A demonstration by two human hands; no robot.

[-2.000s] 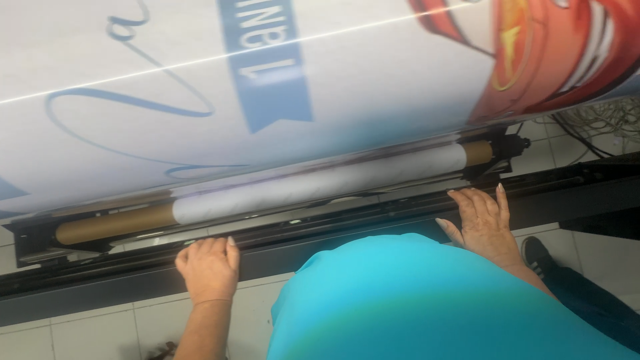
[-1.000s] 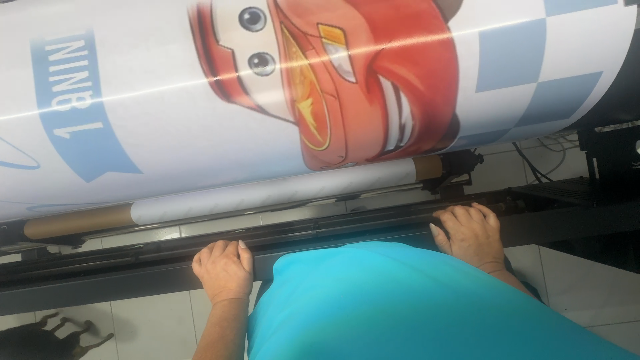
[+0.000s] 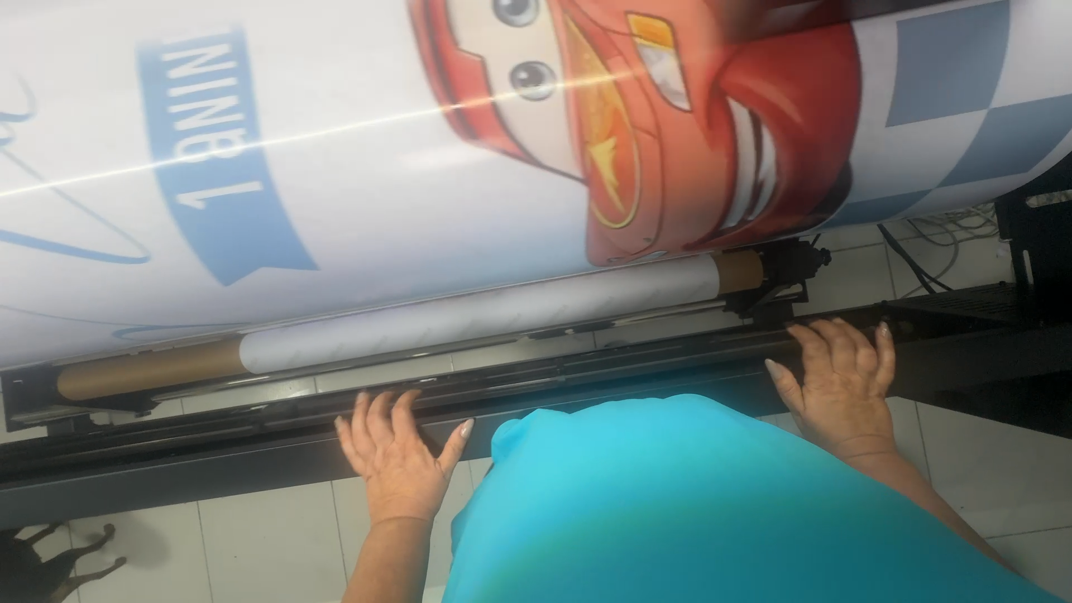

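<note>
My left hand point(image 3: 402, 461) rests on the black metal rail point(image 3: 209, 465) of a large-format printer, its fingers spread over the edge. Farther right along the same rail lies my right hand point(image 3: 842, 385), fingers apart too. Neither hand holds anything. Beyond the rail, a roll of white media point(image 3: 477, 314) on a brown cardboard core point(image 3: 159, 368) sits low in the black frame. Above it hangs a wide, glossy printed sheet point(image 3: 352, 167) with a red cartoon car, a blue ribbon bearing writing and blue-and-white checks.
Grey cables point(image 3: 946, 239) lie on the tiled floor point(image 3: 268, 536) behind the printer at the right. A black bracket point(image 3: 1038, 226) stands at the right edge. Dark animal legs point(image 3: 79, 557) show at the lower left. Turquoise clothing point(image 3: 687, 502) covers the bottom middle.
The view has shifted. My left hand's fingers have spread out and reach farther over the rail than a second ago. The animal's legs, not visible two seconds ago, show at the lower left.
</note>
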